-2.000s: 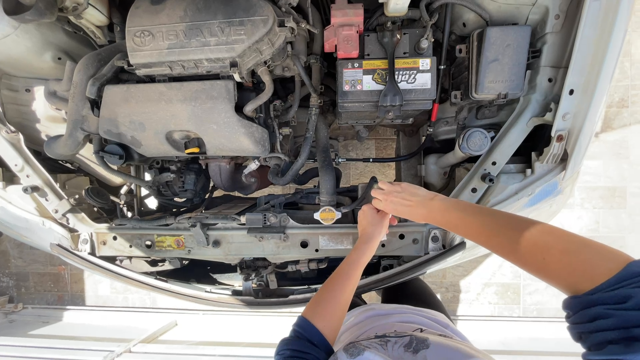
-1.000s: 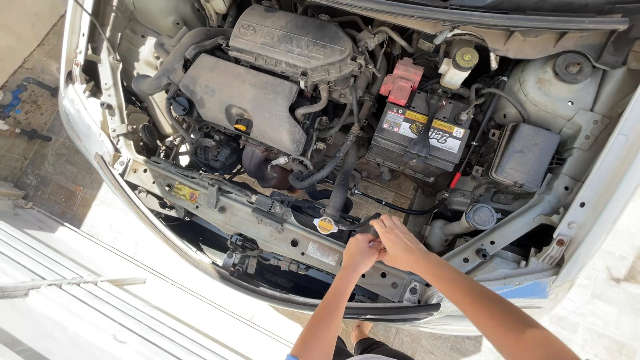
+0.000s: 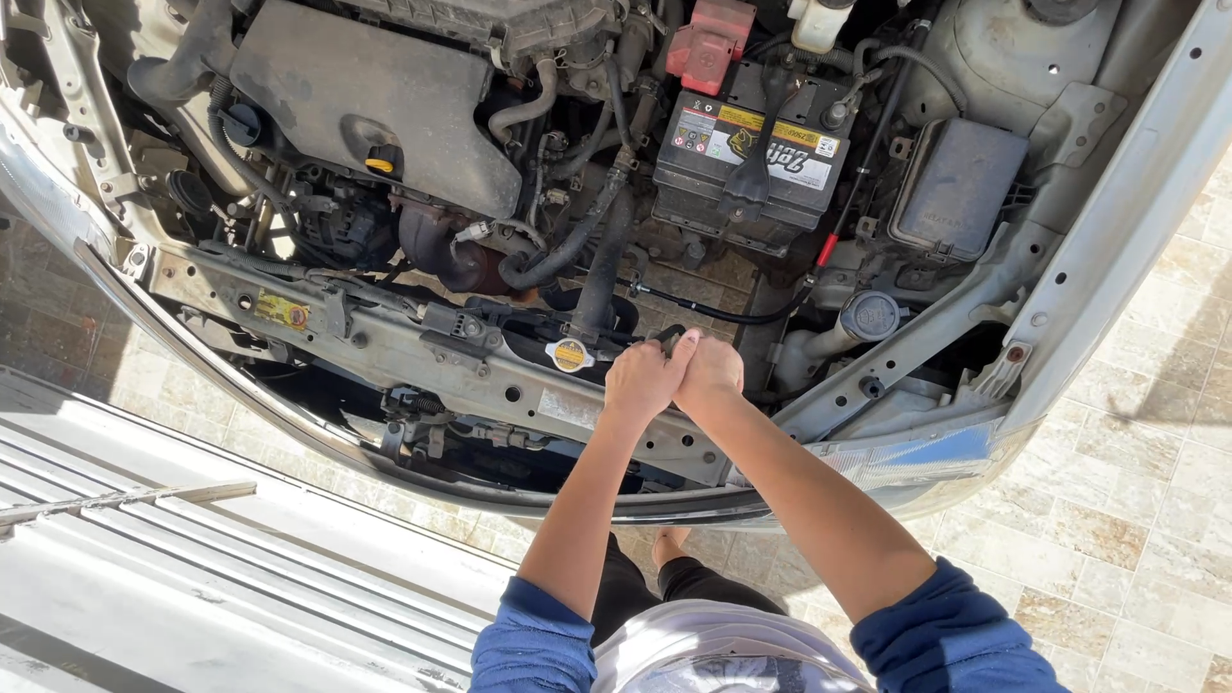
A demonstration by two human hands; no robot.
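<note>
My left hand (image 3: 639, 377) and my right hand (image 3: 710, 370) meet over the radiator support panel (image 3: 433, 361), just right of the yellow-labelled radiator cap (image 3: 570, 355). Both are closed around a small black part (image 3: 668, 334), perhaps a hose or rubber piece, whose end shows above the fingers. The hands cover most of it, so its kind cannot be told. A thick black radiator hose (image 3: 602, 274) runs up from beside the cap. Right of my hands stands the washer fluid filler with its round cap (image 3: 870, 316).
A car battery (image 3: 751, 154) with a red terminal cover (image 3: 710, 48) sits beyond my hands. The black fuse box (image 3: 958, 188) is at the right. An engine cover (image 3: 361, 106) with an oil dipstick handle (image 3: 382, 160) lies left. White slatted metal (image 3: 241, 577) fills the lower left.
The view has turned and shifted. Both hands stay together beside the radiator cap, on the black part.
</note>
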